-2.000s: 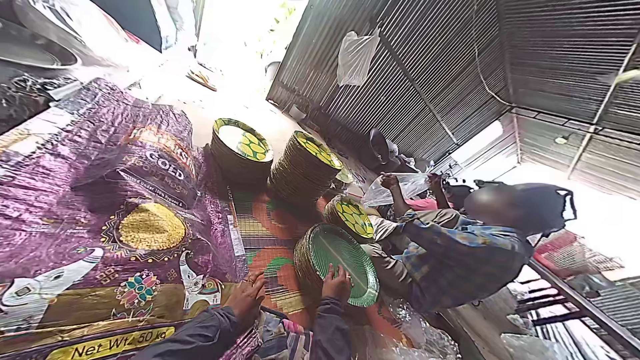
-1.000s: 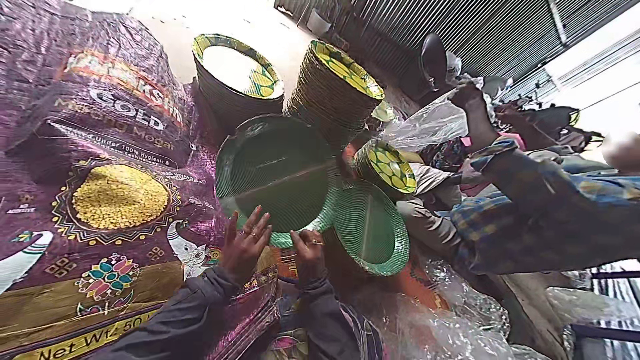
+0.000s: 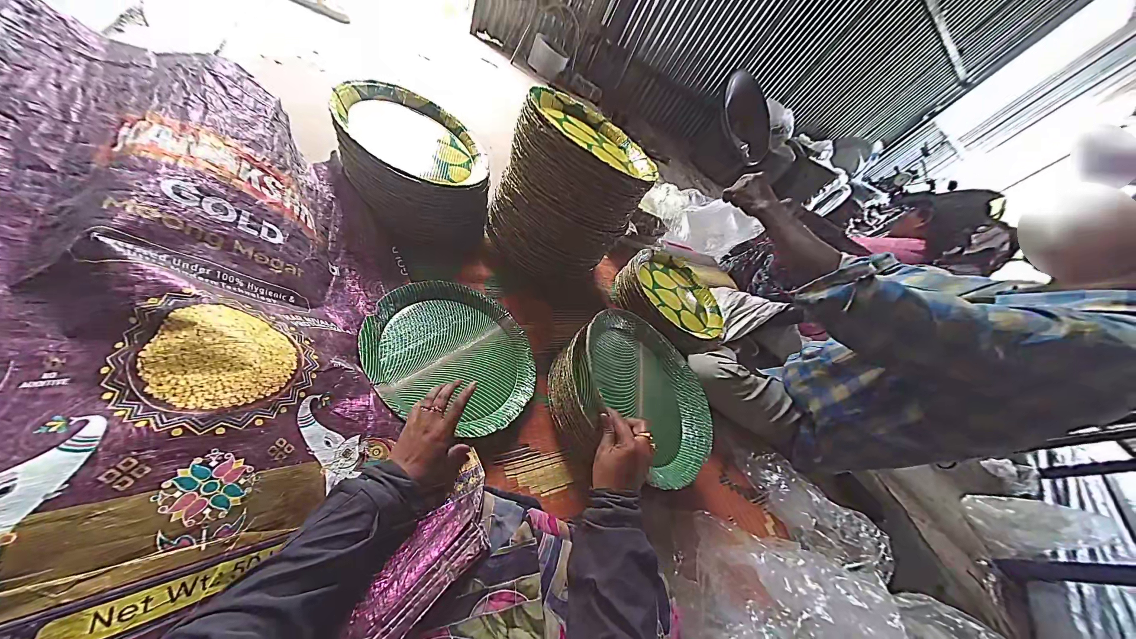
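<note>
A round green leaf-patterned disposable plate (image 3: 453, 351) lies in front of me, and my left hand (image 3: 432, 432) rests on its near rim with the fingers spread. To its right stands a stack of green plates (image 3: 652, 390). My right hand (image 3: 624, 448) is at the near left edge of that stack, thumb and fingers bent together at a rim; whether it grips a plate is unclear. Behind are a tall stack of yellow-and-green plates (image 3: 577, 177), another stack with a pale-centred top plate (image 3: 408, 169), and a shorter yellow-and-green stack (image 3: 672, 297).
Large purple printed sacks (image 3: 213, 355) fill the left side. A person in a checked shirt (image 3: 923, 355) sits at the right, one arm raised. Clear plastic wrapping (image 3: 772, 568) lies at the lower right. An orange patterned mat (image 3: 537, 461) is under the plates.
The large green plate both hands touched a second ago is no longer raised between them; a green plate lies lower at the left. My right hand has moved right to the green stack.
</note>
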